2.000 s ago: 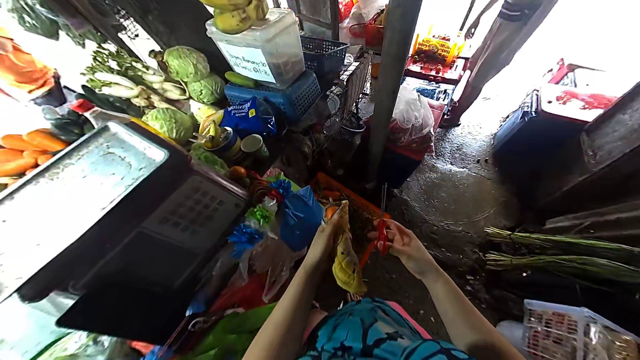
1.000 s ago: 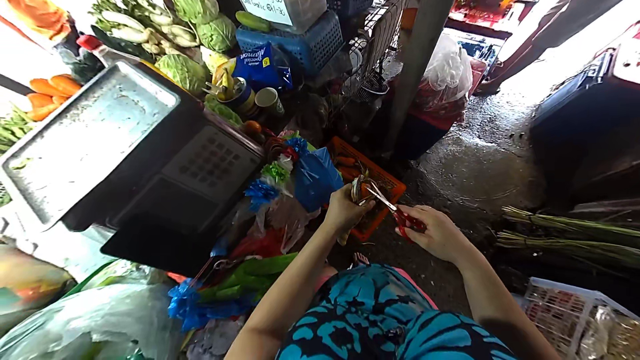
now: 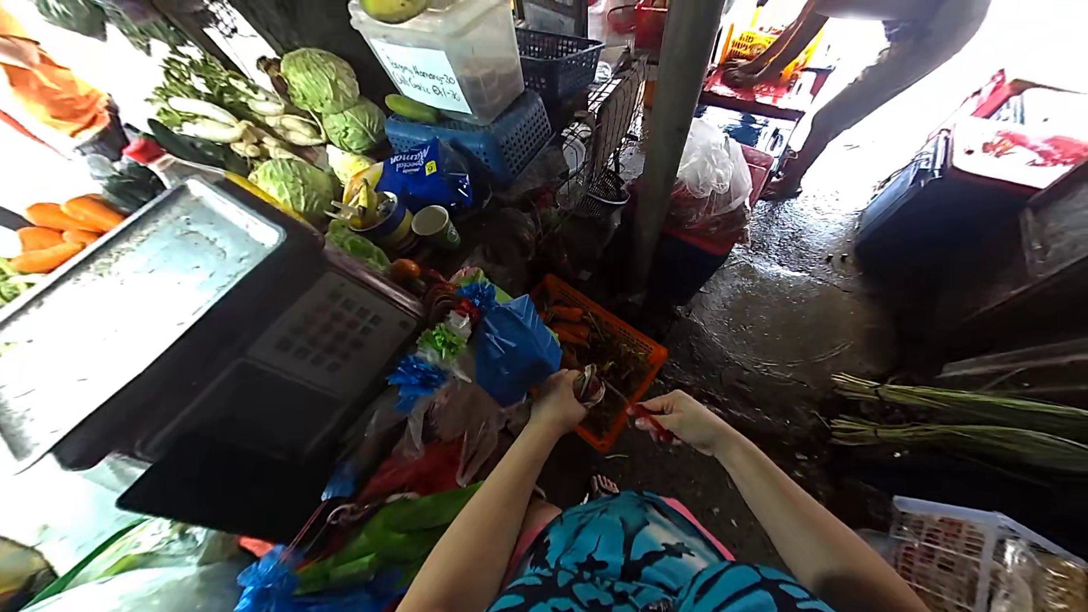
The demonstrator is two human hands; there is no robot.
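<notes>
My left hand (image 3: pixel 558 401) is closed around a small bundle (image 3: pixel 588 387) with pale and dark stripes, too blurred to name. To its right, my right hand (image 3: pixel 687 421) grips the red handles of scissors (image 3: pixel 650 418), whose blades point left toward the bundle. Below both hands is an orange plastic crate (image 3: pixel 650 374) with carrots (image 3: pixel 568 323) at its far left end and green and brown scraps in the rest. Blue plastic bags (image 3: pixel 512 348) hang just left of the crate, close to my left hand.
A weighing scale (image 3: pixel 327 331) with a metal tray (image 3: pixel 144 297) stands at left. Beyond it are cabbages (image 3: pixel 319 81), white radishes and a blue basket (image 3: pixel 514 140). A metal post (image 3: pixel 676 127) rises behind the crate. Green stalks (image 3: pixel 960 408) and a white crate (image 3: pixel 943 544) lie right. Another person's legs show at top right.
Two seconds ago a yellow, crumpled item hung from my left hand; it no longer shows there. The scissors have drawn back a little to the right since one second ago.
</notes>
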